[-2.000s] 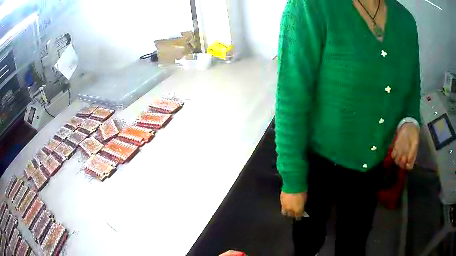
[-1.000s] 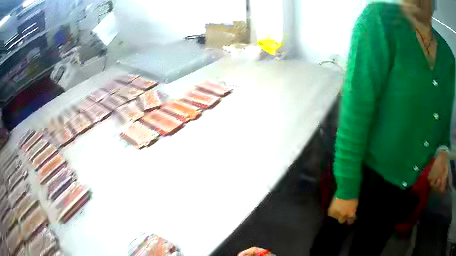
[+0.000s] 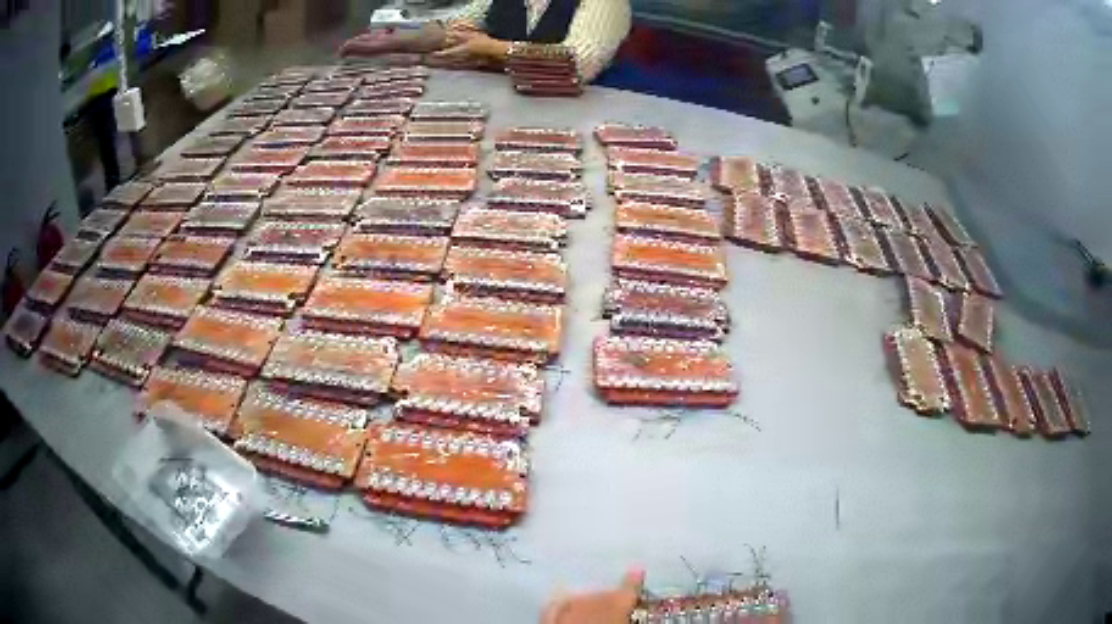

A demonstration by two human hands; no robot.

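Observation:
An orange-brown fixture plate [image 3: 719, 607] lies at the bottom edge, cut off by the picture's rim. A row of small silver-grey parts runs along its far edge, with thin dark wires sticking out. My left hand [image 3: 595, 605] is at the plate's left end, thumb against it, and holds it. The lower part of this hand is cut off. My right hand is not in view.
Long columns of similar plates [image 3: 494, 326] cover the table's left and middle. More plates [image 3: 922, 369] lie at right. A clear plastic box [image 3: 189, 488] with silver bits and a silver pin [image 3: 296, 521] are near left. A person [image 3: 537, 31] sits at the far edge.
The view has swung left, so the plate columns now fill the middle and the person in green is out of view. The hand with something red has left the picture; my left hand now shows.

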